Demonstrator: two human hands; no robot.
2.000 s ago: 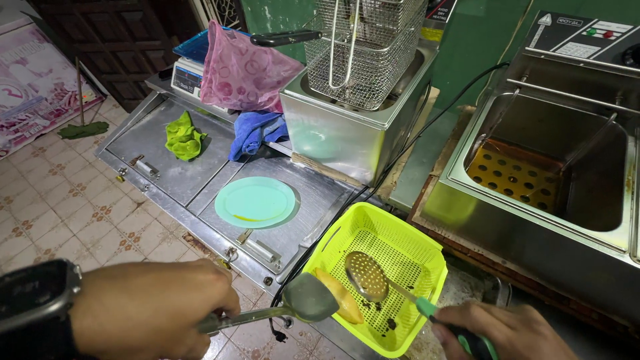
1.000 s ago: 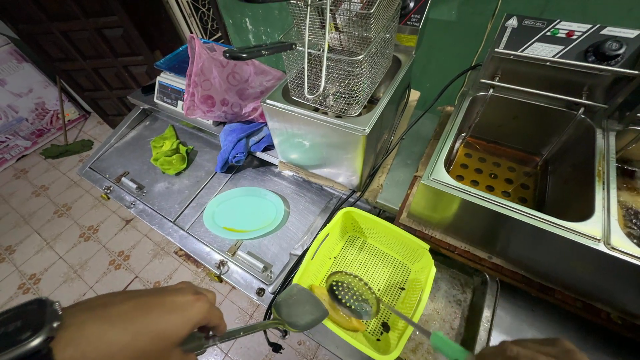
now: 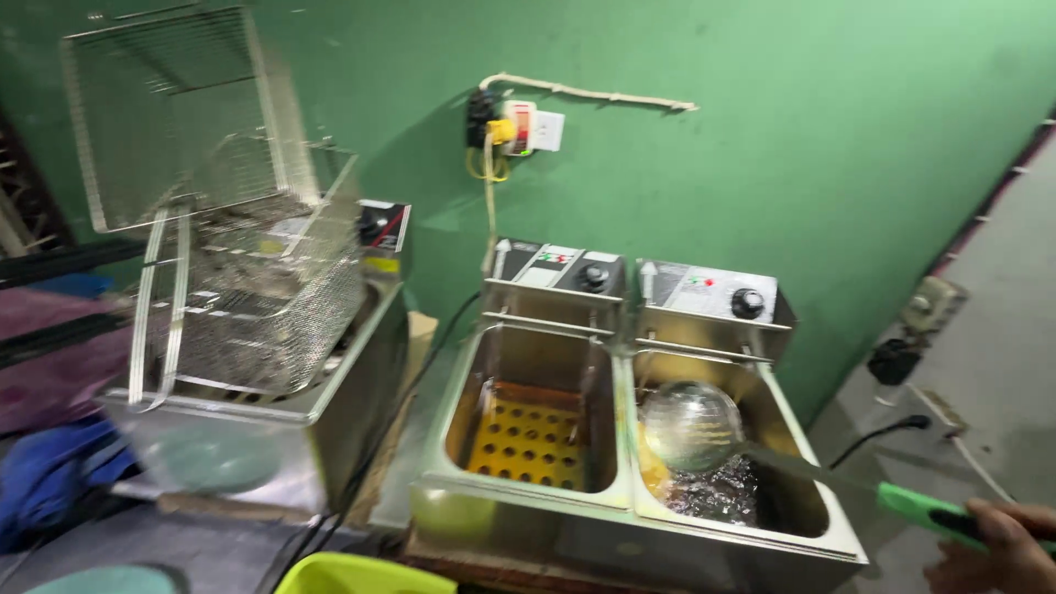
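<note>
My right hand (image 3: 994,540) grips the green and black handle of a slotted metal skimmer (image 3: 691,422) at the lower right. The skimmer's round head is over the right well of a twin electric deep fryer (image 3: 627,505). Beside and under it, a yellow-orange piece of food (image 3: 653,470) shows at the well's left side, and dark oil (image 3: 722,495) bubbles there. The left well holds amber oil above a perforated plate (image 3: 528,441). My left hand is out of view. The picture is blurred.
Wire fryer baskets (image 3: 247,305) stand on another steel fryer (image 3: 239,462) at left, by a blue cloth (image 3: 54,487). A yellow-green plastic basket (image 3: 363,573) and a turquoise plate (image 3: 107,580) show at the bottom edge. A black cable (image 3: 396,421) runs between the fryers; plugs hang on the green wall.
The view has swung right and up. The skimmer, earlier in the yellow-green basket with a yellow piece of food, is now at the right fryer well. My left hand and its ladle have left view.
</note>
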